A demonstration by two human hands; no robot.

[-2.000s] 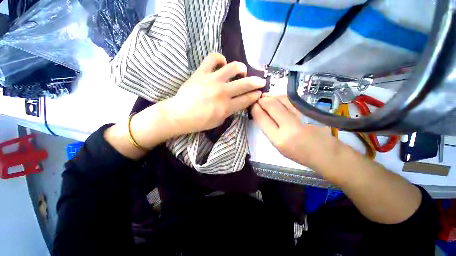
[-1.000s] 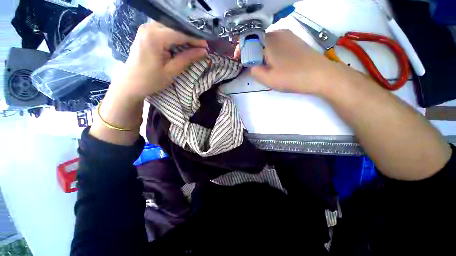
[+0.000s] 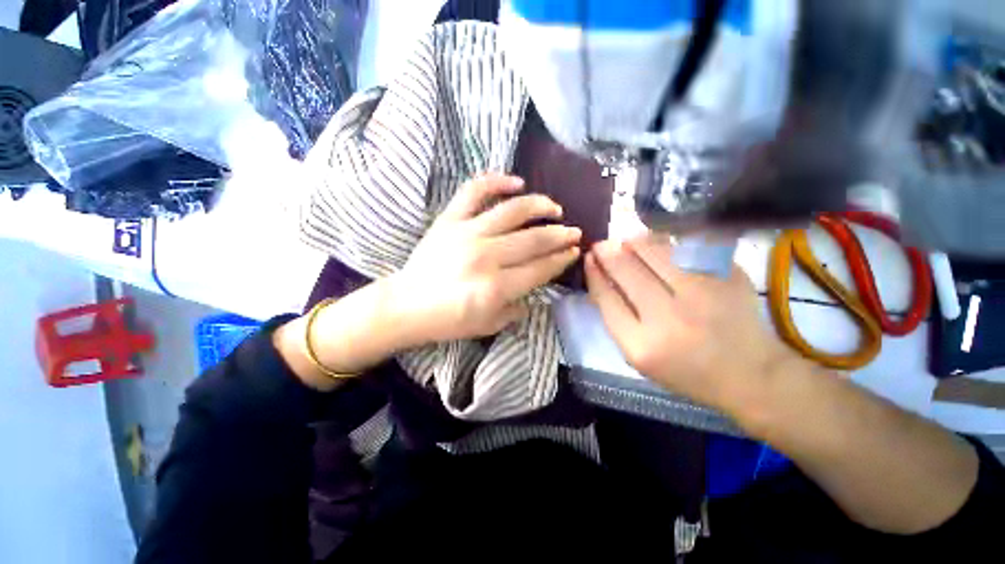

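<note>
A dark maroon garment piece (image 3: 564,187) with striped lining (image 3: 380,182) lies on the white machine table, beside the needle area of the sewing machine (image 3: 634,66). My left hand (image 3: 485,259) lies on the cloth, fingertips on the maroon part left of the presser foot. My right hand (image 3: 678,314) has its fingertips at the maroon cloth's right edge, close to my left fingertips, just in front of the presser foot. More maroon and striped cloth hangs over the table edge onto my lap. The machine head is blurred.
Scissors with yellow-orange and red handles (image 3: 824,303) lie at right, near a flat black object (image 3: 970,328). Clear and dark plastic bags (image 3: 143,121) lie on the table at left. A red stool (image 3: 94,342) is on the floor at left. Blue crates (image 3: 226,339) show below the table.
My left hand has come down from the raised lining to lie on the maroon cloth. My right hand has moved back from the presser foot area. The view has shifted, and the striped lining lies spread out at left.
</note>
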